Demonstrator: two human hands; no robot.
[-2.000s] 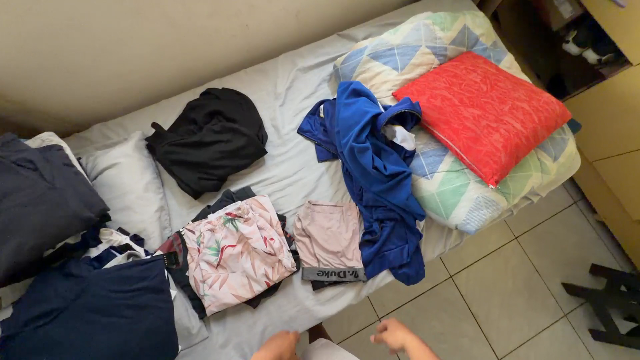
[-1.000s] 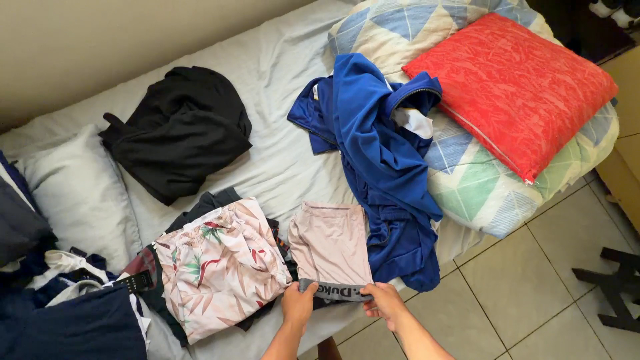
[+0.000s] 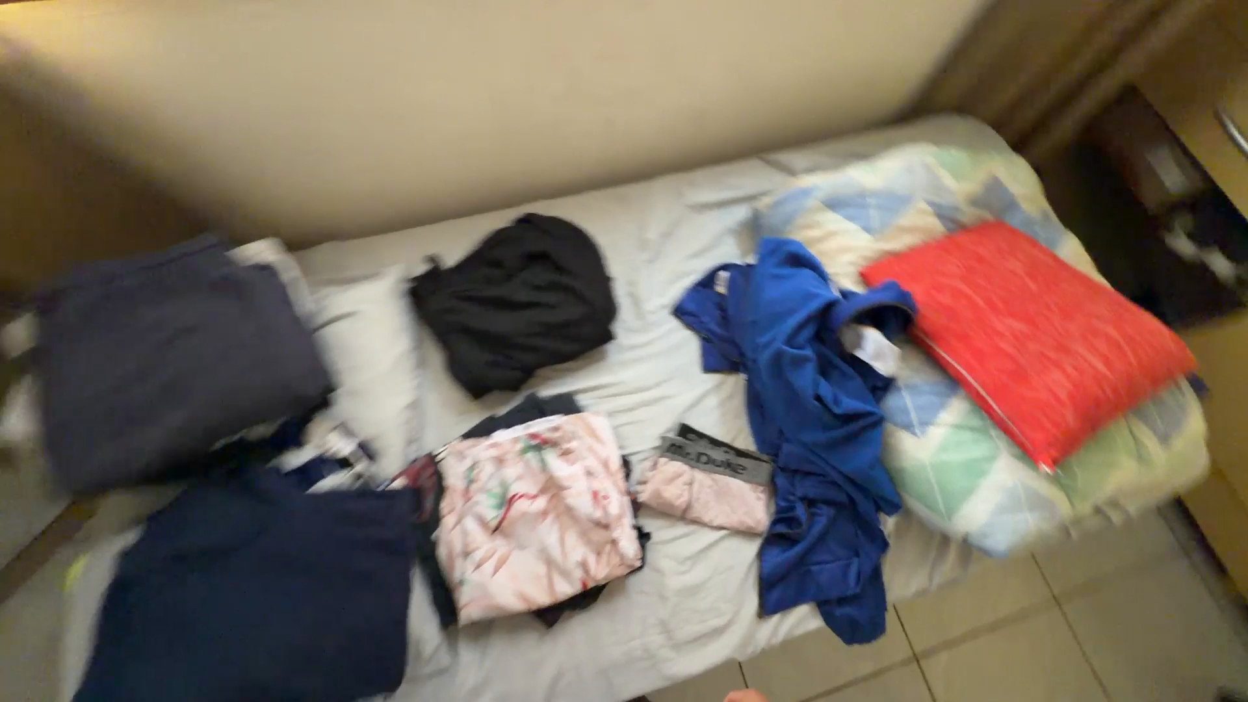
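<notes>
A fingertip, apparently of my right hand [image 3: 746, 695], barely shows at the bottom edge; what it holds, if anything, is hidden. My left hand is out of sight. Above the fingertip, pink underwear briefs [image 3: 707, 495] lie folded on the bed, their grey and black waistband [image 3: 717, 458] at the top. A crumpled blue garment [image 3: 814, 390] lies just right of them. To their left, pink patterned shorts [image 3: 536, 517] rest on dark folded clothes. A bunched black garment [image 3: 522, 302] lies farther back.
A red cushion [image 3: 1033, 336] rests on a folded patterned quilt [image 3: 951, 478] at the right. Dark folded garments [image 3: 180, 361] and a navy garment [image 3: 253, 585] lie at the left, near a pale pillow [image 3: 366, 361]. The bed [image 3: 673, 595] stands against a wall, with floor tiles [image 3: 975, 624] in front.
Both hands held the briefs' waistband one second ago; they have let go and withdrawn toward the bottom. The briefs are now folded smaller, with the waistband at the far side. The view has shifted.
</notes>
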